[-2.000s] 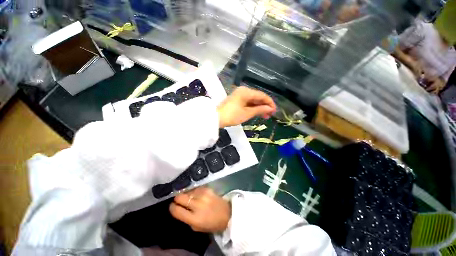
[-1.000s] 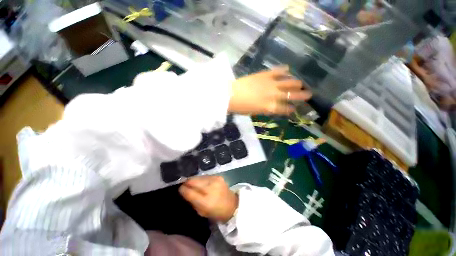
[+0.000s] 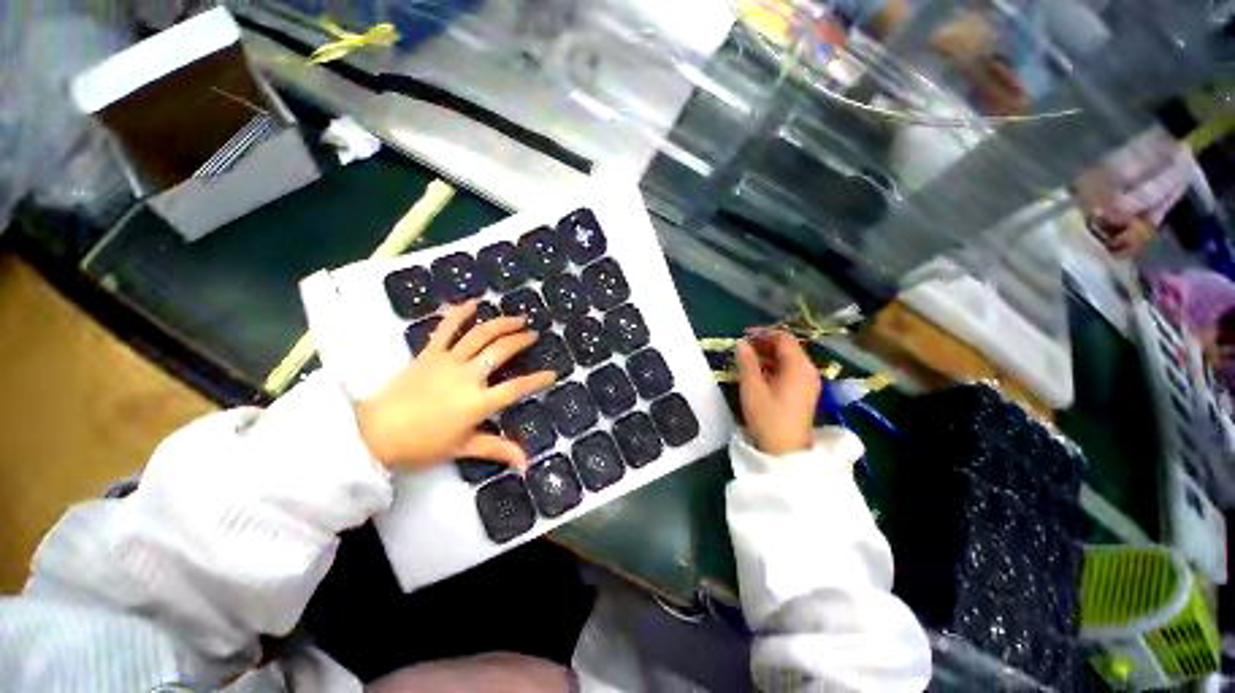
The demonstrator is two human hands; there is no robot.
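Note:
A white sheet (image 3: 355,339) lies tilted on the green surface and bears rows of glossy black rounded-square pieces (image 3: 597,460) with small pale dots. My left hand (image 3: 454,389) is spread palm down over the left and middle pieces, fingers apart, hiding several. My right hand (image 3: 777,390) is just right of the sheet, thumb and fingertips together at the thin pale-yellow strips (image 3: 718,347). Whether it grips a strip cannot be told. Blue-handled pliers (image 3: 867,410) lie beside it, partly hidden by the hand.
An open carton (image 3: 230,190) stands upper left, near a long yellow strip (image 3: 413,224). A glossy black stack (image 3: 1009,515) and a green slatted basket (image 3: 1135,596) are at right. Clear-walled equipment (image 3: 813,149) stands beyond the sheet. Another person's hand (image 3: 1131,183) shows upper right.
My left hand has drawn back from beyond the sheet's right side to lie over the black pieces. My right hand has moved from the sheet's near edge to the yellow strips. More of the grid shows.

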